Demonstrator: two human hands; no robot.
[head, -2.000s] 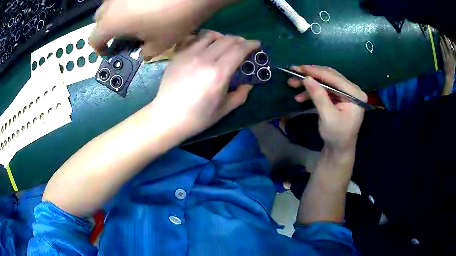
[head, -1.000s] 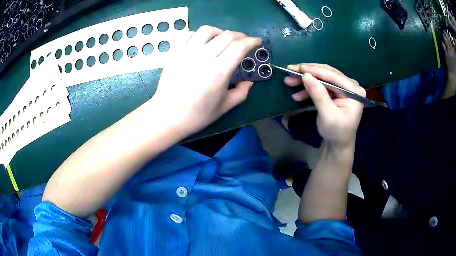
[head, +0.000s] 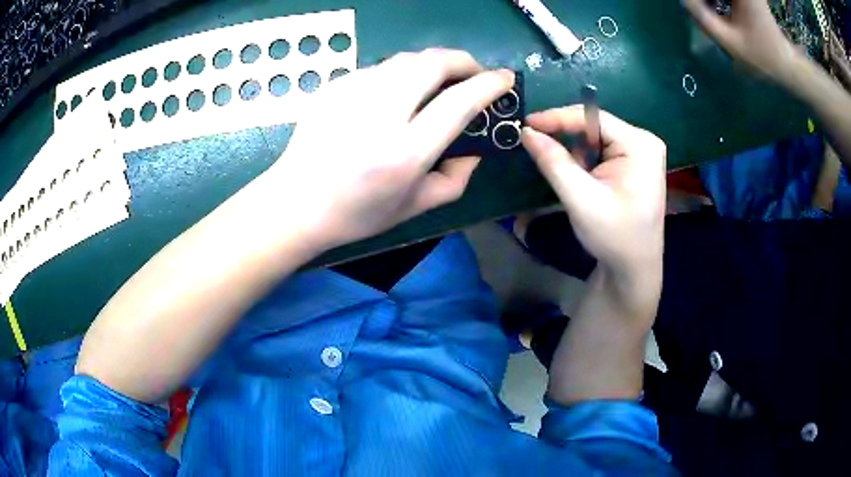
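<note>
A small black camera plate point(head: 482, 142) with three round, pale-rimmed lens openings lies on or just above the green mat. My left hand point(head: 383, 149) holds it from the left, fingers over its top edge and thumb at its lower edge, hiding its left part. My right hand point(head: 606, 177) is at the plate's right edge, with thumb and index fingertips close to the lower right ring. The tweezers point(head: 592, 116) stand upright between the fingers of my right hand, their lower part hidden. Whether the fingertips pinch anything is too small to tell.
A cream ring sheet point(head: 201, 82) with two rows of large holes lies left. A second cream sheet point(head: 70, 200) overlaps it. A white marker pen point(head: 551, 26) and loose thin rings point(head: 690, 85) lie beyond the plate. A dark tray is at upper left. Another person's hand point(head: 756, 37) is upper right.
The tweezers have swung from pointing at the plate to upright in my right hand, whose fingertips now meet the plate's edge. The plate moved slightly right. Another person's hand appeared at upper right.
</note>
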